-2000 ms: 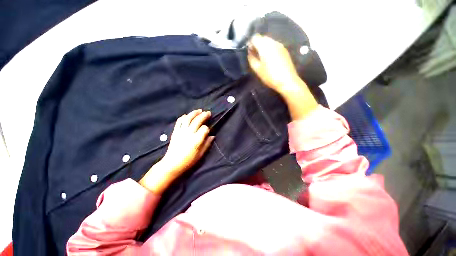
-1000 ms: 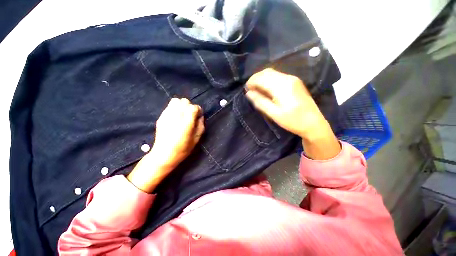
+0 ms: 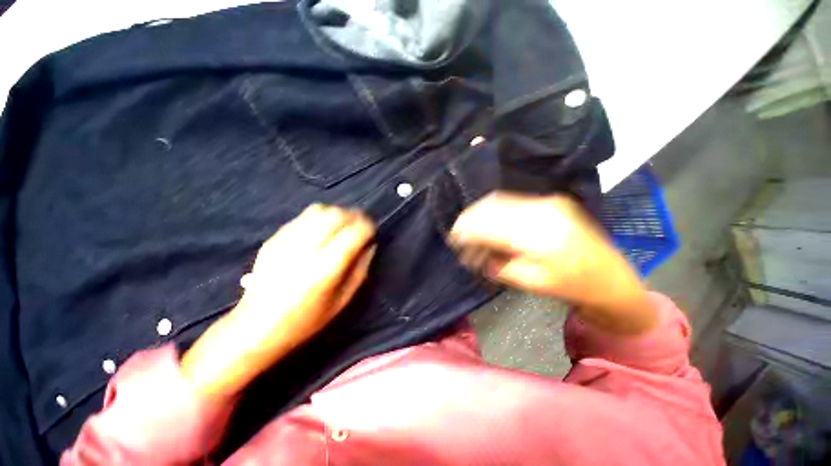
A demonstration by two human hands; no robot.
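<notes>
A dark navy denim shirt (image 3: 200,191) lies spread on the table, with its grey inside showing at the neck opening (image 3: 392,32). Several silvery buttons (image 3: 405,189) run diagonally along its placket, and one more sits at the cuff (image 3: 575,97). My left hand (image 3: 314,264) has its fingers curled onto the front edge, between buttons, and seems to pinch the cloth. My right hand (image 3: 538,246) is blurred, over the pocket area near the shirt's lower edge, fingers curled. I cannot tell whether it holds cloth or a tool.
The white table (image 3: 656,64) has a curved edge on the right. A blue plastic crate (image 3: 638,218) is below that edge. Pale boxes or panels (image 3: 793,246) stand at the far right. My pink shirt front (image 3: 474,410) touches the garment's near side.
My right hand has moved from the neck area down toward my body. My left hand has shifted slightly down and left, its fingers now curled. The collar opening now shows more grey inside, and another placket button shows.
</notes>
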